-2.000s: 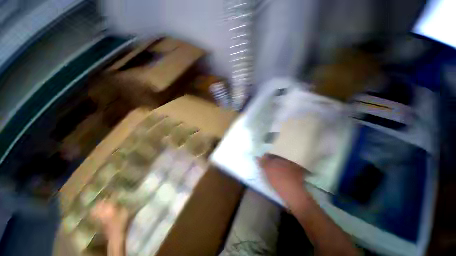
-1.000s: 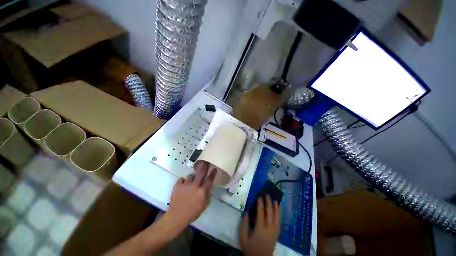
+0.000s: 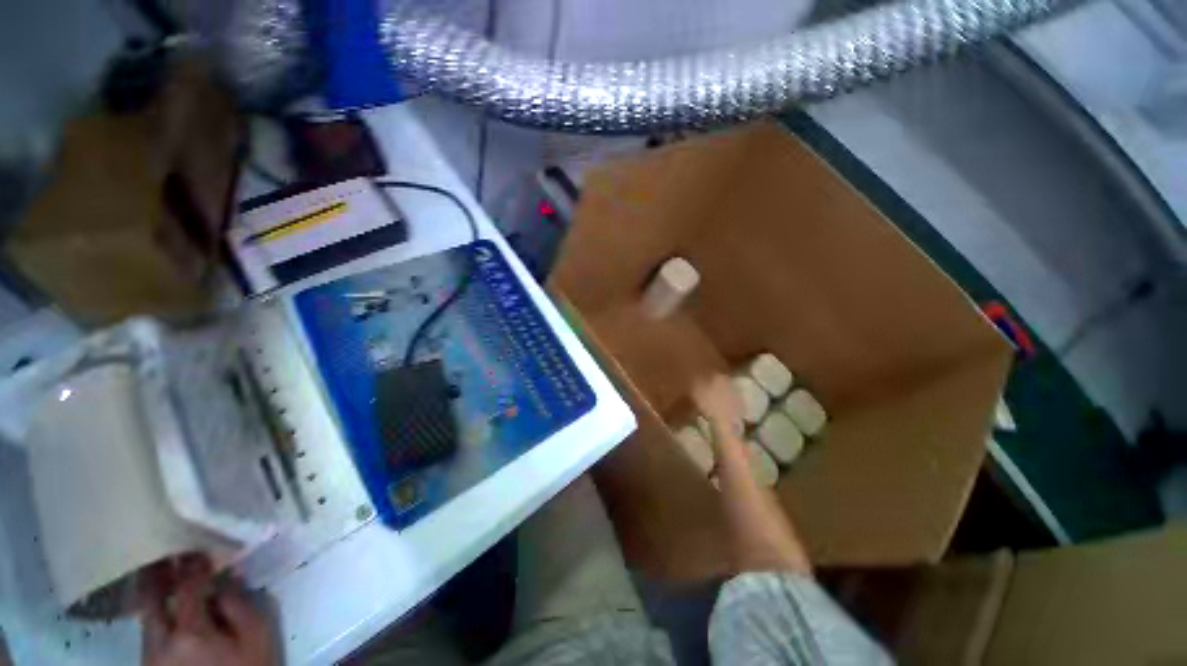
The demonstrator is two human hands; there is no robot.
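Note:
A cream container lies on the white fixture at the left, its open end towards me. My left hand is at the picture's lower edge, its curled fingers gripping the container's open rim; part of the hand is cut off. My right hand reaches down into a large open carton, over several upright containers with pale closed ends. It is blurred and touches or overlaps one; whether it grips it is unclear. Another container stands tilted, apart from the group, near the carton's back wall.
The white table bears a blue mat with a black wired block, and a white-topped case with a yellow stick. A small brown box is behind the fixture. A silver duct crosses the top.
The view has swung right to the carton. My right hand has left the black block and reached into the carton. My left hand remains at the container's open end.

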